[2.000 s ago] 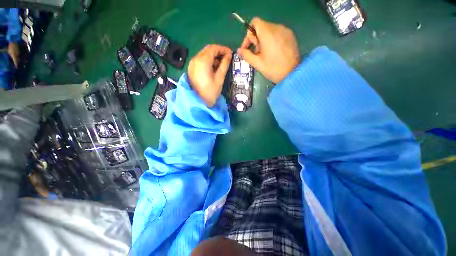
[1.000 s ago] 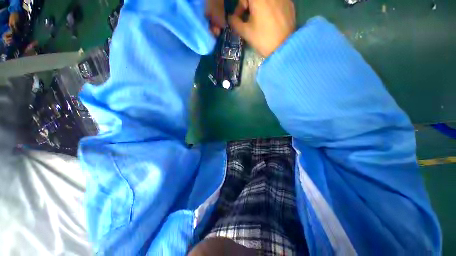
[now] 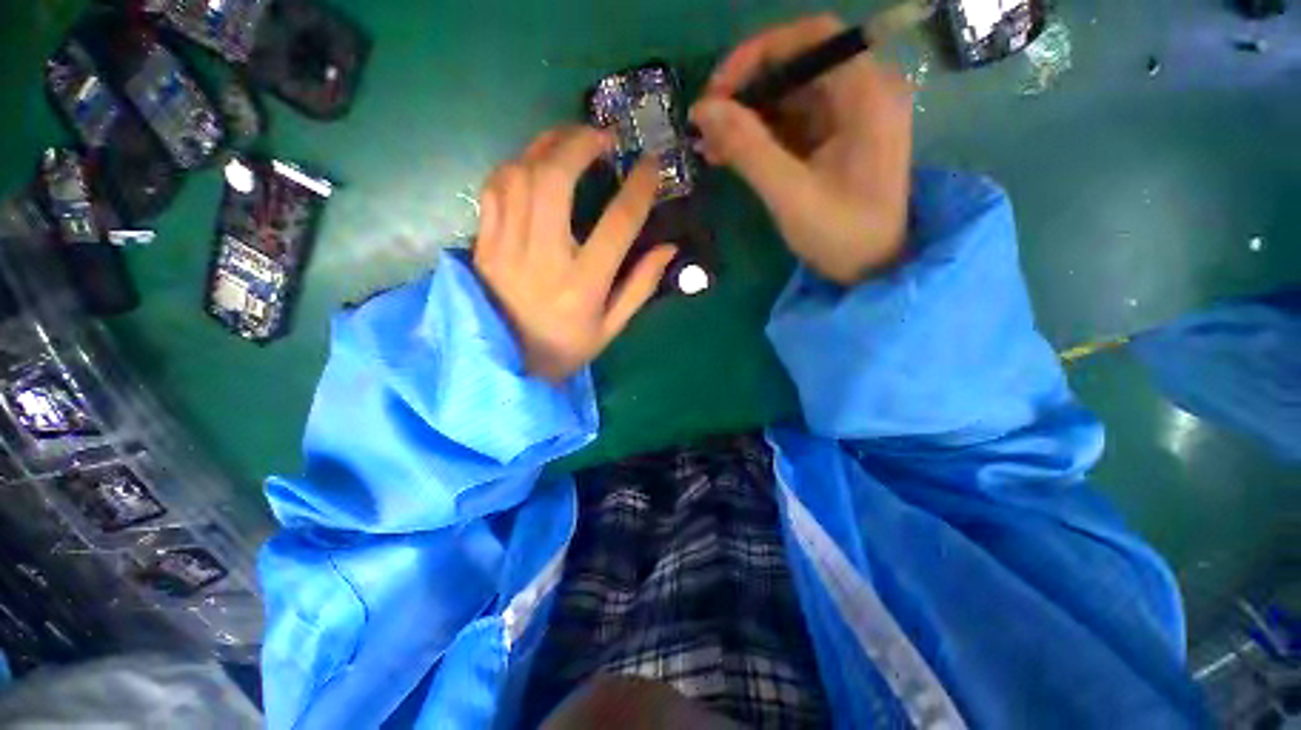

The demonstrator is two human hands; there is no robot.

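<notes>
An open black phone half-assembly with a silvery board lies on the green bench in front of me. A white round part shows at its near end. My left hand lies over the left side and middle of the phone, its fingers spread on it and hiding part of the board. My right hand is at the phone's right edge, holding a dark pen-like tool with a pale back end pointing up and right. The tool's tip is hidden or too blurred to tell.
Several open phones lie at the upper left, with one nearer me. A clear tray with dark parts is at the lower left. Another phone is at the top right. A blue sleeve or cloth is at the right edge.
The view has shifted. My left hand has moved from the phone's far end to lie over its middle. The tool now points up and right, and a phone lies apart at left.
</notes>
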